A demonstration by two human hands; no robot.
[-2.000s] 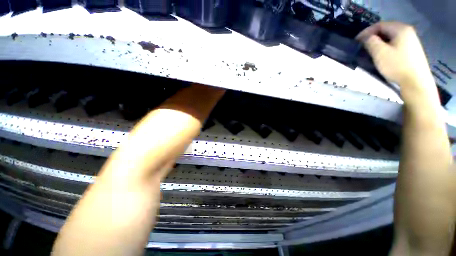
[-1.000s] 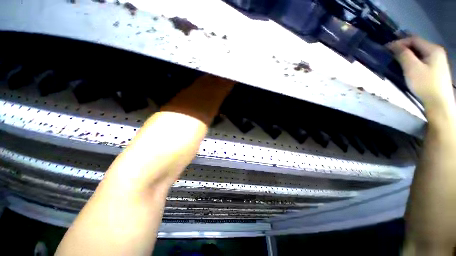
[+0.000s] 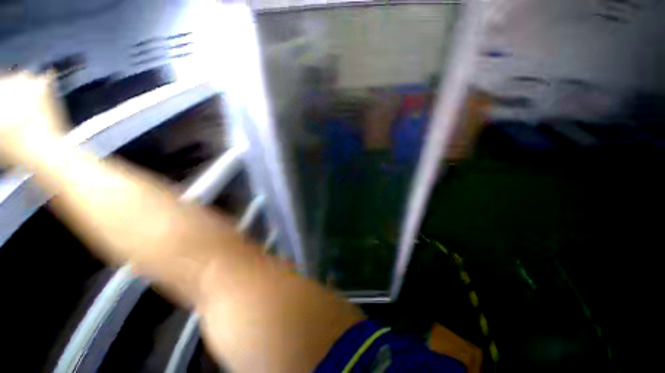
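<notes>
My right hand (image 3: 25, 109) is blurred at the far left edge, at the end of my bare forearm, over the upper shelf (image 3: 138, 113) of the cabinet. Dark blocks, probably black power adapters (image 3: 69, 65), lie on that shelf beside the hand. The blur hides whether the fingers hold anything. My left hand is out of the picture.
An open glass cabinet door (image 3: 350, 167) in a pale metal frame stands in the middle. Lower shelf edges (image 3: 95, 309) curve at left. Yellow-black tape (image 3: 467, 280) crosses the dark green floor. Blue trays (image 3: 518, 135) lie at the back right. A brown-orange stool-like object (image 3: 456, 348) is at the bottom.
The view has swung to the right, from the shelf fronts to the cabinet's side and door. My left arm has left the picture. My right hand now shows at the far left.
</notes>
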